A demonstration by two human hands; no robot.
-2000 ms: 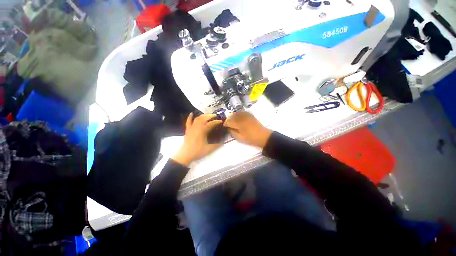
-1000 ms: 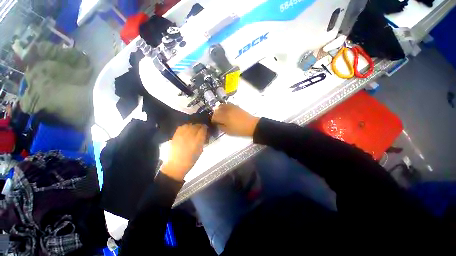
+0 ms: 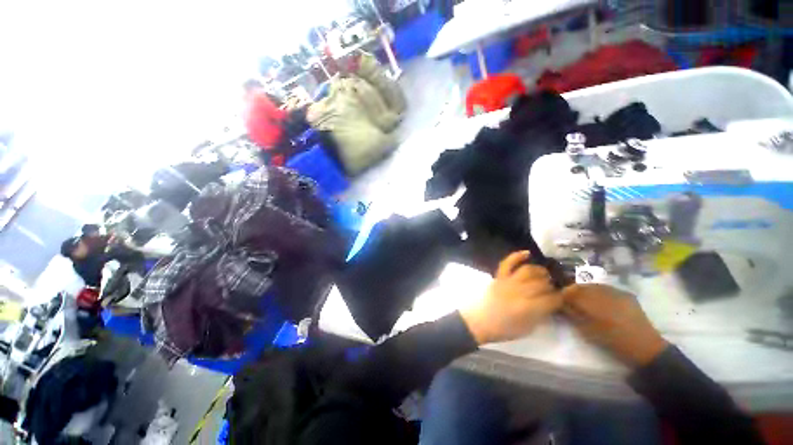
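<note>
The white sewing machine (image 3: 626,187) with a blue stripe stands at the right, slightly blurred. Its metal needle and foot area (image 3: 591,261) is just ahead of my fingertips. My left hand (image 3: 513,300) has bent fingers at a black cloth piece (image 3: 549,268) beside the needle area. My right hand (image 3: 609,317) meets it from the right, fingertips at the same spot; what its fingers hold is hidden. Black garment panels (image 3: 396,265) lie left of the needle, and more black cloth (image 3: 500,187) is behind.
A yellow patch (image 3: 669,256) and a black square pad (image 3: 707,276) are right of the needle. Dark snips (image 3: 769,337) lie at the far right. Plaid and dark clothing (image 3: 248,252) is piled left in a blue bin. A person in red (image 3: 263,120) and other people (image 3: 87,252) are in the background.
The view has swung left, so the machine now shows further right and the shears are out of view. My hands remain together by the needle area, with my left fingers nearer my right hand.
</note>
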